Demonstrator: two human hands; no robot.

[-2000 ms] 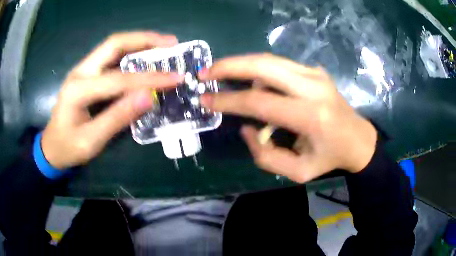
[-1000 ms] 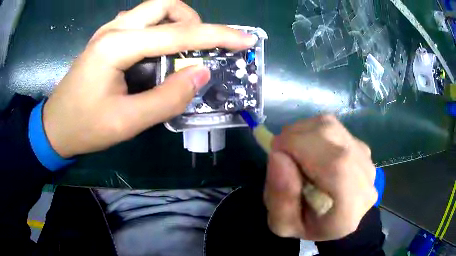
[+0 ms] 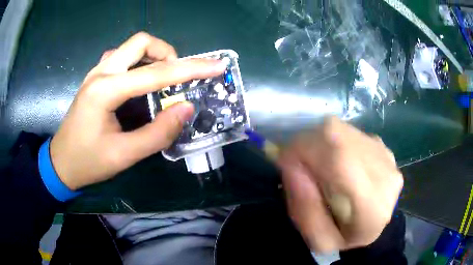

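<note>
A white adapter housing [image 3: 239, 88] with a populated circuit board [image 3: 215, 108] in it lies on the dark green bench, slightly tilted. Its two-pin plug [image 3: 205, 160] points toward me. My left hand [image 3: 111, 103] holds the housing from the left, with the index finger across the board's far edge and the thumb by the yellow transformer [image 3: 172, 100]. My right hand [image 3: 337, 181], blurred, grips a tan hand tool [image 3: 270, 150] with a blue end. The blue end is at the housing's near right corner; whether it touches is unclear.
Clear insulating sheets [image 3: 321, 57] are scattered on the bench at the far right. A part-built white adapter [image 3: 428, 66] stands beyond them near a pale rail [image 3: 415, 20]. The bench's near edge runs in front of my lap.
The right hand has taken hold of the tool since the oldest frame. Since the middle frame, the housing shows further left and lower and is turned slightly; the tool's end is by its corner.
</note>
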